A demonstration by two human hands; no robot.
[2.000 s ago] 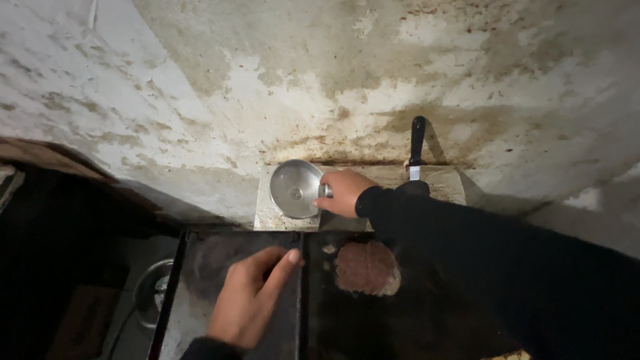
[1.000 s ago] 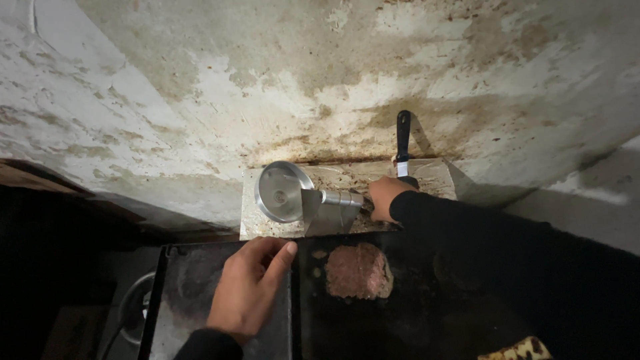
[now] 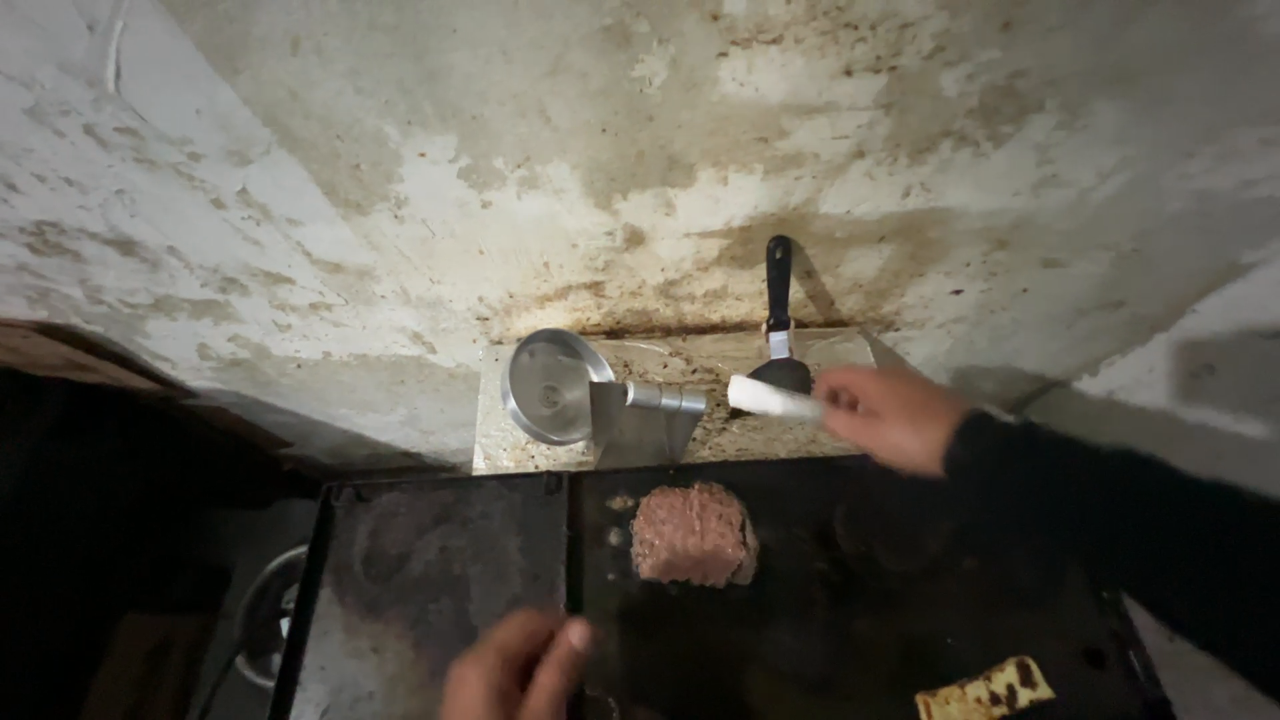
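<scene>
My right hand [image 3: 885, 415] holds a white object [image 3: 772, 398], blurred, perhaps a shaker or a scraper handle, above the ledge behind the griddle. Just behind it a spatula with a black handle [image 3: 778, 285] leans upright against the wall. A round metal burger press [image 3: 552, 387] and a metal scraper or spatula blade [image 3: 640, 425] rest on the ledge's left part. A raw-looking ground meat patty [image 3: 694, 535] lies on the dark griddle. My left hand [image 3: 518, 665] is over the griddle's near left part, fingers curled, with nothing visible in it.
The flat griddle [image 3: 860, 600] spans the front, with a seam and a left section [image 3: 450, 560]. A browned flat piece of food [image 3: 985, 690] lies near its front right. The stained wall [image 3: 640, 200] rises directly behind the foil-like ledge [image 3: 800, 440]. A round metal vessel [image 3: 265, 620] stands low at left.
My right hand has let go of the metal tool on the ledge, moved right and now holds a white object. My left hand is nearer the front edge of the view.
</scene>
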